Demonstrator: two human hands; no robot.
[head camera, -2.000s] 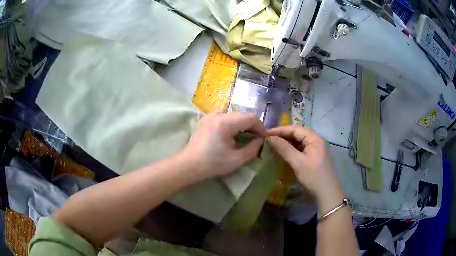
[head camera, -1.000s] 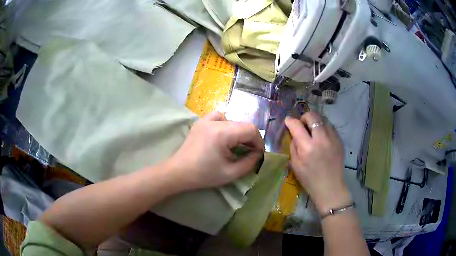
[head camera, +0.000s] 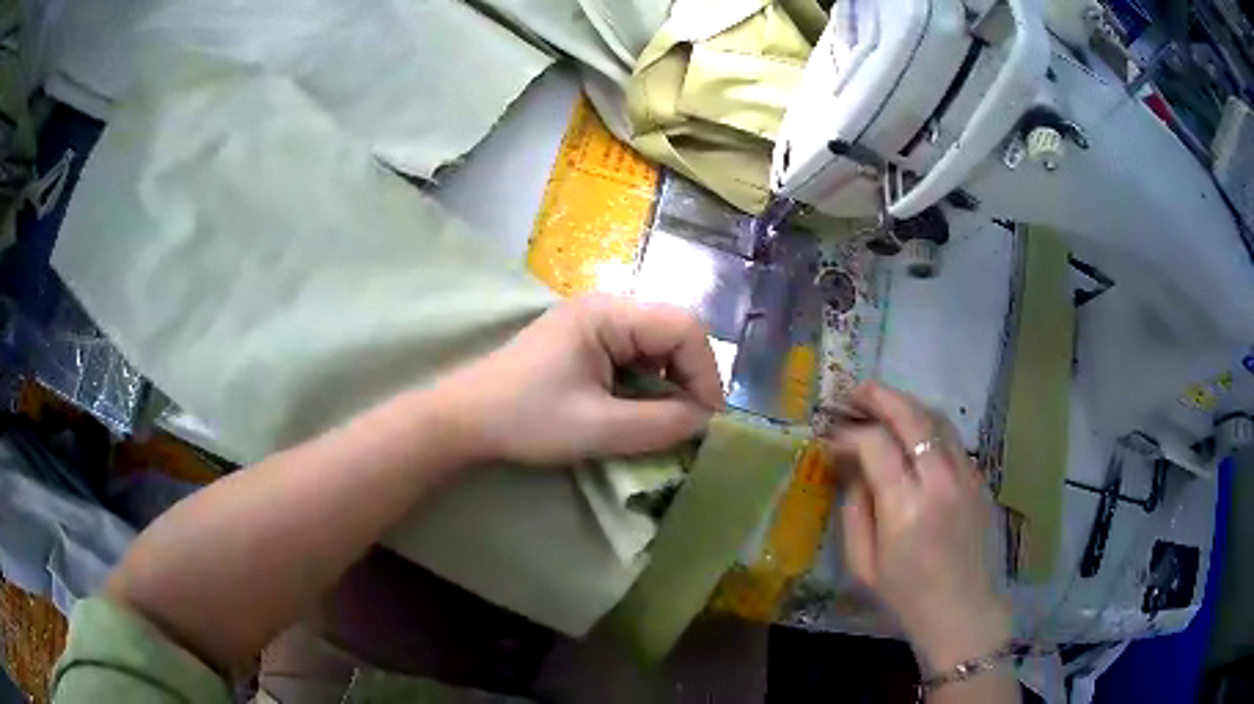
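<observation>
A large pale grey-green cloth panel (head camera: 261, 275) spreads left of the machine, its near end gathered in folds. My left hand (head camera: 605, 378) pinches the panel's end together with an olive-green strip (head camera: 708, 530), which hangs down towards me at a slant. My right hand (head camera: 908, 509) is right of the strip, thumb and finger closed at its upper right corner; the exact contact is small and blurred. The cloth edges inside my left hand are partly hidden. The needle area (head camera: 777, 220) and shiny metal plate (head camera: 695, 275) are beyond my hands, with no cloth from my hands on the plate.
The white sewing machine head (head camera: 894, 110) stands at upper right. Crumpled yellow-green cloth (head camera: 722, 96) lies behind the needle. Spare olive strips (head camera: 1041, 413) and dark snips (head camera: 1103, 530) lie at right. Yellow-orange tape (head camera: 591, 206) is on the table. Clear plastic sheeting (head camera: 83, 344) is at far left.
My right hand left the strip's top edge, opened over the plate's near right side, and is now lower, pinching at the strip's corner. My left hand keeps its grip. The camera view has shifted.
</observation>
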